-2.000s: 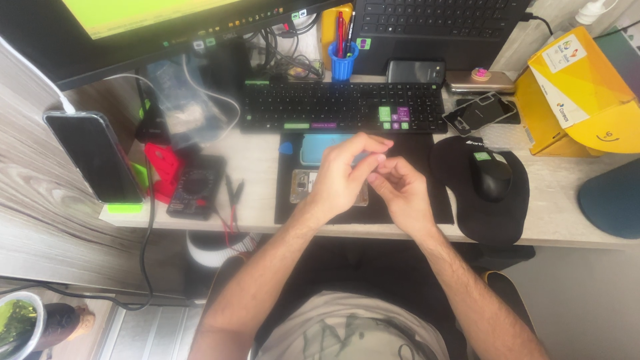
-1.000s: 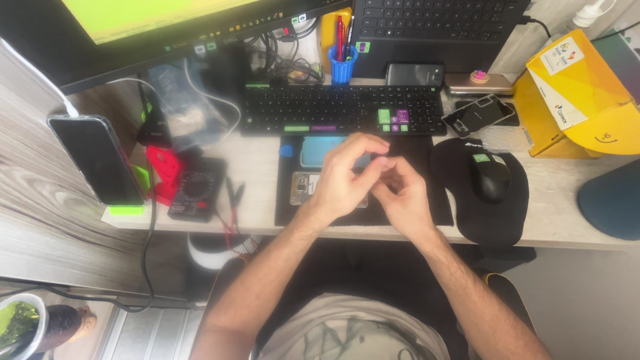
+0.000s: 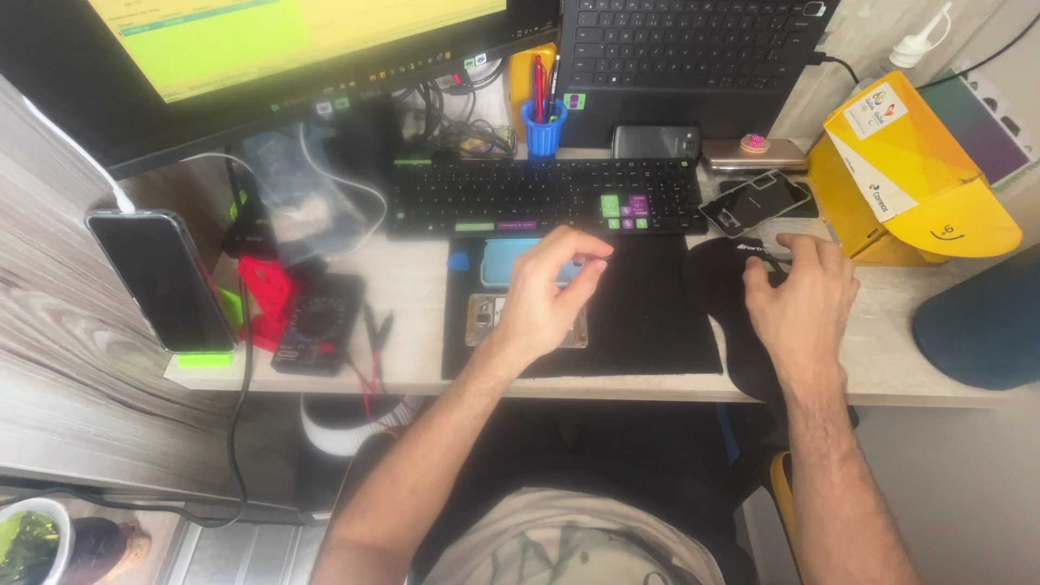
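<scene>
My left hand (image 3: pixel 552 292) is raised above the black work mat (image 3: pixel 650 325), thumb and index fingertips close together; whether something tiny is between them cannot be told. Below and behind it lie a light blue phone case (image 3: pixel 500 262) and a clear case-like piece with small parts (image 3: pixel 481 313), both partly hidden by the hand. A small blue pick-like piece (image 3: pixel 458 260) is at the mat's upper left. My right hand (image 3: pixel 804 301) is curved over the computer mouse (image 3: pixel 777 264), covering most of it, on the black mouse pad (image 3: pixel 715 272).
A keyboard (image 3: pixel 520 195) lies behind the mat, with a monitor (image 3: pixel 325 73) and laptop (image 3: pixel 691 65) beyond. Left are a multimeter (image 3: pixel 317 325) with leads and a propped phone (image 3: pixel 158 280). A blue pen cup (image 3: pixel 543 130), yellow box (image 3: pixel 902 162) and dark blue cylinder (image 3: pixel 983 317) stand around.
My hands were together above the mat in both earlier frames. My right hand has moved right, onto the mouse that was uncovered before. My left hand remains above the mat.
</scene>
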